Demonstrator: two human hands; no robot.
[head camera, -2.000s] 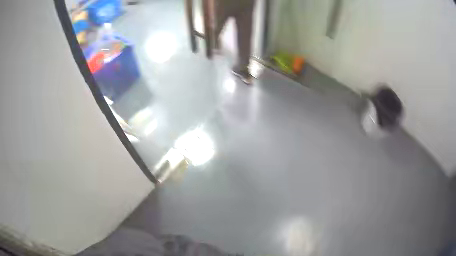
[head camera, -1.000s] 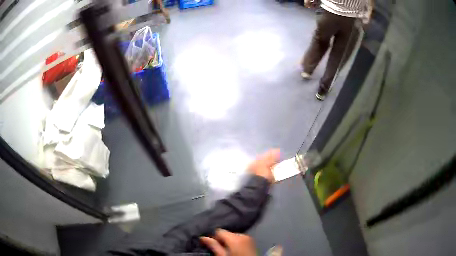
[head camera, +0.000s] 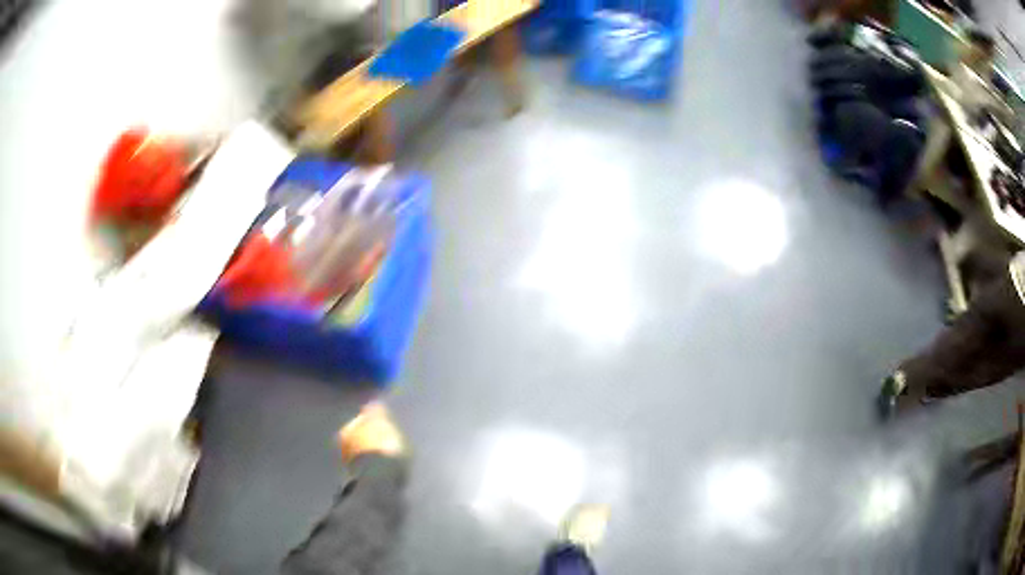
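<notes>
My left hand (head camera: 373, 432), blurred, is low and left of centre at the end of a dark grey sleeve, over the grey floor. Its fingers are too blurred to tell whether they are apart, and no held thing can be made out. My right hand is not in view. The nearest thing is a blue crate (head camera: 407, 294) on the floor beyond my left hand, not touched. It holds red, white and mixed items. White sheet-like material (head camera: 141, 393) lies or hangs left of the crate.
A red item (head camera: 141, 180) is at the upper left. A wooden bench (head camera: 343, 110) with a blue piece on it stands behind the crate. Blue containers (head camera: 627, 51) are at the top. People sit along a table at right; a person's leg (head camera: 967, 348) is at the right edge.
The view has moved past the door, and the crate is nearer and larger. The hand at the door edge and the second hand are no longer seen there; one hand shows lower left.
</notes>
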